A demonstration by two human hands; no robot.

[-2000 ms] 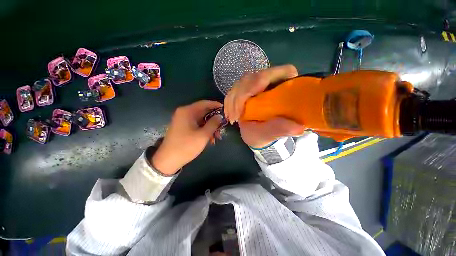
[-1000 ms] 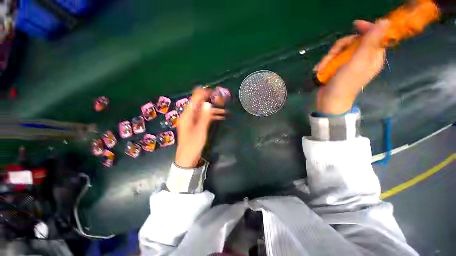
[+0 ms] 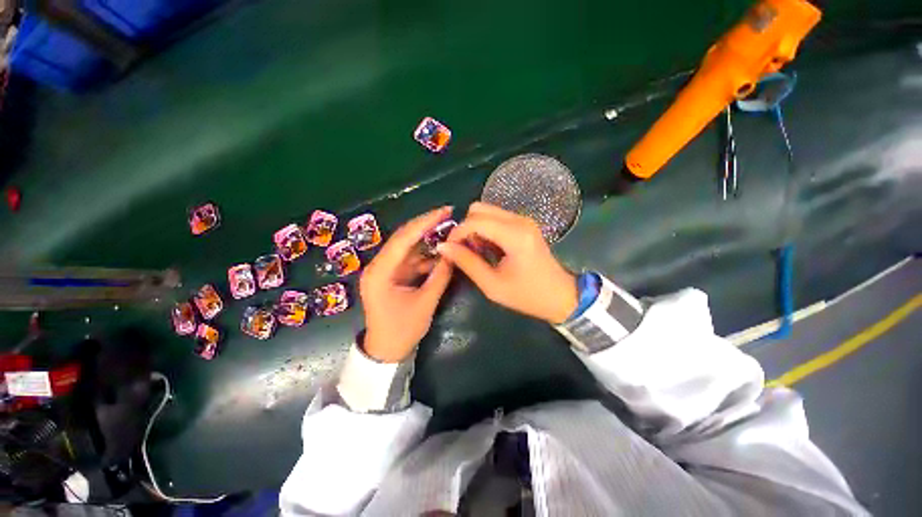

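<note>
A small pink-rimmed housing (image 3: 439,234) is held between my two hands, just left of the screw dish. My left hand (image 3: 402,293) grips it from the left. My right hand (image 3: 514,265) has its fingertips on its right side, partly hiding it; whether they pinch a tiny part cannot be seen. The round grey screw dish (image 3: 533,194) is partly behind my right hand. The orange electric screwdriver (image 3: 708,91) lies on the bench at the upper right, dark tip pointing down-left, with no hand on it.
Several pink-rimmed housings (image 3: 290,241) stand in loose rows at left; one (image 3: 433,134) stands apart farther back. Tweezers (image 3: 729,153) and a blue loop (image 3: 767,93) lie right. A metal rail (image 3: 91,288), white cable (image 3: 152,434) and blue bin (image 3: 63,45) are at left.
My right hand has let go of the screwdriver and come to the left hand. My left hand now holds a housing. One housing now stands apart at the back.
</note>
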